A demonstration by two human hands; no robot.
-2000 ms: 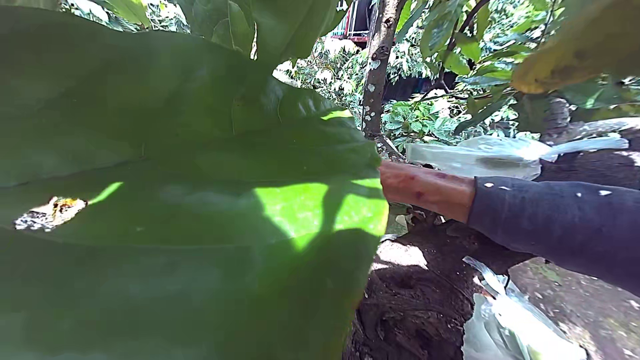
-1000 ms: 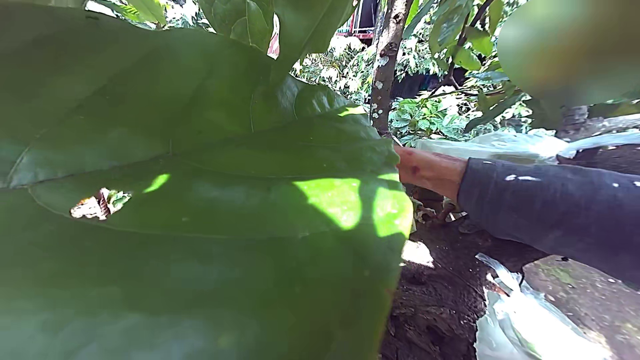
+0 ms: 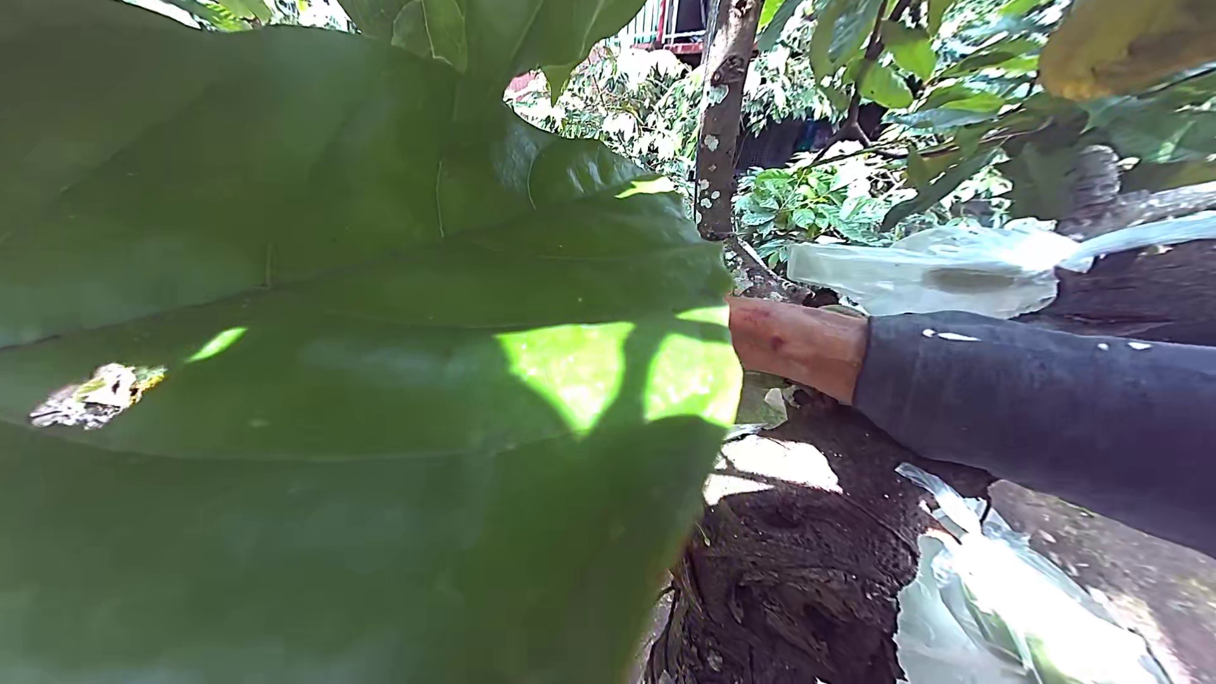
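Note:
A large green leaf (image 3: 380,399) hangs close to the camera and covers the left and middle of the view. It has a ragged hole with brown edges at the left and bright sun patches near its right edge. From the right comes a forearm in a dark sleeve (image 3: 1026,408), its bare wrist (image 3: 798,344) passing behind the leaf. The hand on that arm is hidden, so what it touches does not show. My left hand is nowhere in sight.
A thin lichen-spotted stem (image 3: 722,123) stands beyond the wrist. Translucent plastic bags lie above the sleeve (image 3: 936,271) and below it (image 3: 1026,608). Dark rough wood (image 3: 798,560) runs beneath the arm. A blurred yellowish leaf (image 3: 1130,47) hangs at the upper right.
The large leaf shifted right in view and then back left. The arm stays behind it, and the wrist still shows at the leaf's right edge.

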